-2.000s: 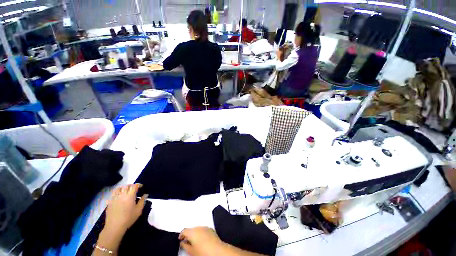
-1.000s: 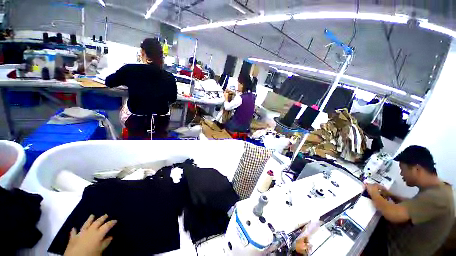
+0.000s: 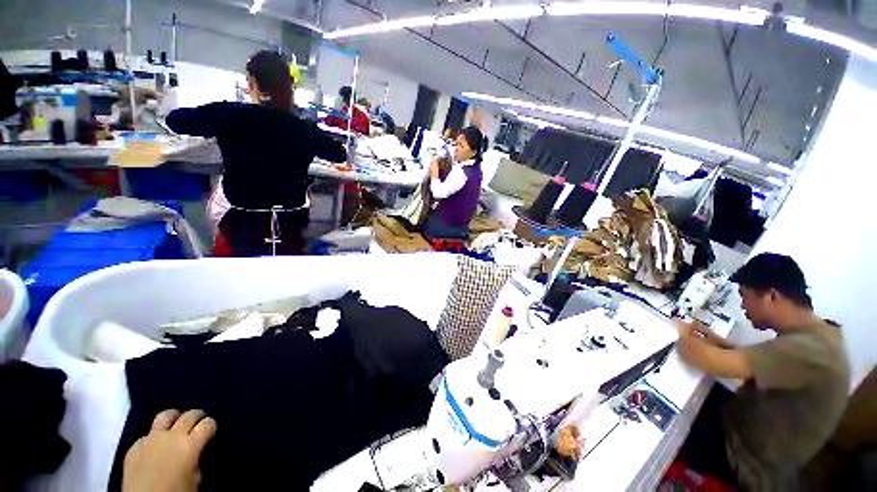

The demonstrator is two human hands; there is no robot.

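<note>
A wide black cloth panel (image 3: 260, 394) lies left of the white sewing machine head (image 3: 471, 413), its top part over the rim of a white tub. My left hand (image 3: 171, 450) is at the bottom left, on the panel's left part, its fingers bent and close together. The fingertips blend with the dark cloth, so a grip cannot be told. My right hand is not in view. The needle area is cut off by the bottom edge.
A white tub (image 3: 87, 288) stands behind the panel, with checked cloth (image 3: 471, 303) on its rim. More black cloth (image 3: 29, 413) lies far left. An orange-brown item (image 3: 569, 442) shows under the machine arm. A person (image 3: 789, 356) sits at right; others work behind.
The view has swung up and to the right. My right hand has left the picture. My left hand has moved onto the large panel, and its fingers have drawn closer together. The panel's left edge has shifted.
</note>
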